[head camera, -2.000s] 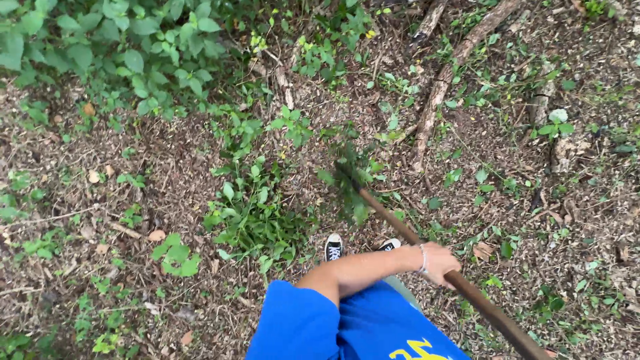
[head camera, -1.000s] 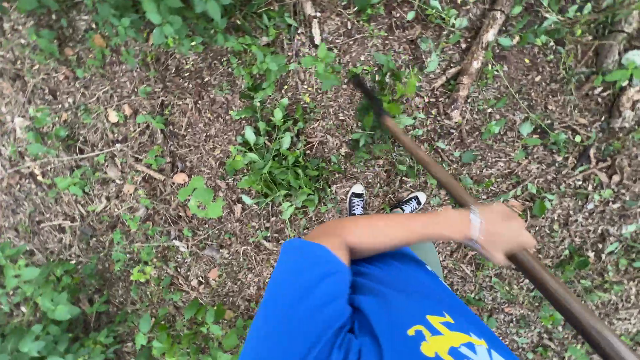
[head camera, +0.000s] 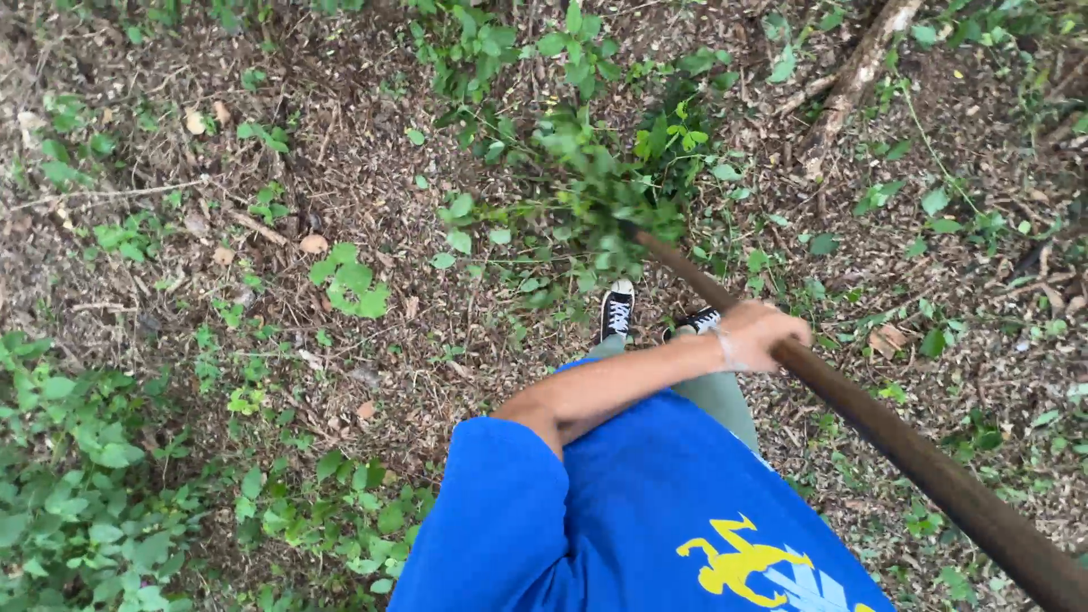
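My left hand (head camera: 756, 336), with a band at its wrist, is closed around the wooden handle (head camera: 901, 433) of a long tool. The handle slants from the lower right corner up toward the middle, passing over the ground near my feet. Its dark far end (head camera: 629, 229) meets a blurred clump of green leafy stems (head camera: 595, 183), which hides the tool's head. Just below the clump are my black-and-white sneakers, the left one (head camera: 617, 310) and the partly hidden right one (head camera: 702, 320). My right hand is out of view.
Leaf litter and small twigs (head camera: 259, 228) cover the ground. A thick branch (head camera: 858, 85) lies at the upper right. Low green plants (head camera: 93, 493) grow at the lower left, and a broad light-green leaf (head camera: 353, 285) lies left of my feet.
The leafy clump that lay left of the tool's end a second ago is now farther right, around that end. My left hand and the handle have moved left. The view has shifted slightly.
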